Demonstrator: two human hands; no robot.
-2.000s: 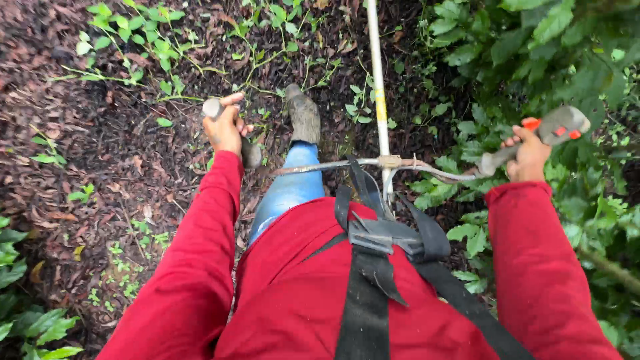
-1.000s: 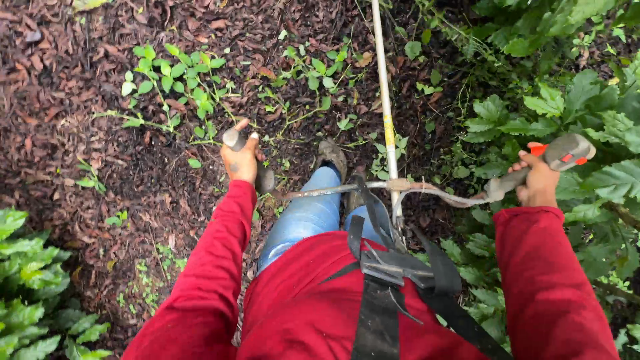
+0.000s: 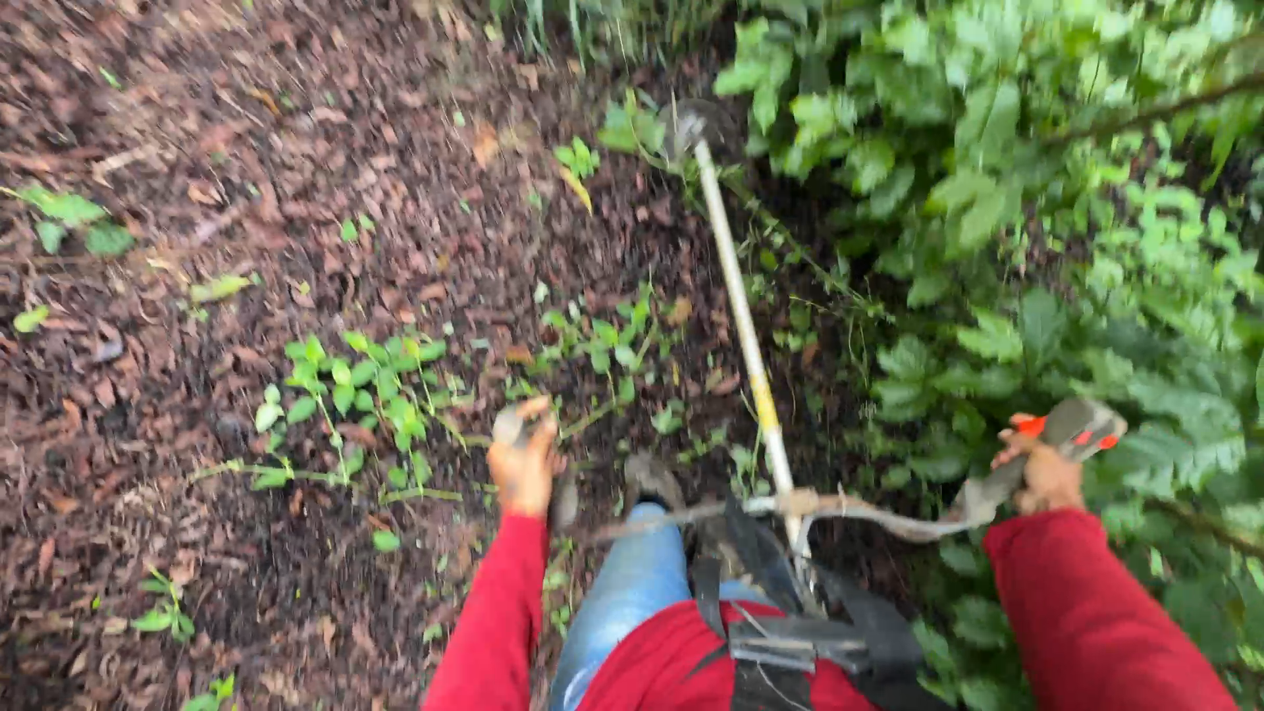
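My left hand (image 3: 523,464) is closed around the left handlebar grip of a brush cutter, whose grey end shows above the fingers. My right hand (image 3: 1045,469) grips the right control handle (image 3: 1078,427), grey with orange controls. A curved metal handlebar (image 3: 904,521) joins both grips and crosses the pale shaft (image 3: 739,296) at a clamp in front of my waist. The shaft bears a yellow band and runs forward to the blurred cutting head (image 3: 699,123), which lies beside low leaves. A black harness (image 3: 800,642) hangs over my red shirt.
Brown leaf litter (image 3: 247,217) covers the ground at the left. Low green weeds (image 3: 360,395) grow ahead of my left hand. Dense leafy shrubs (image 3: 987,197) stand along the right side, close to my right hand. My boot (image 3: 652,481) is on the ground below the handlebar.
The view has tilted forward, and the cutting head now shows. One boot is visible now where two showed a second ago. Both hands remain on the handlebar grips.
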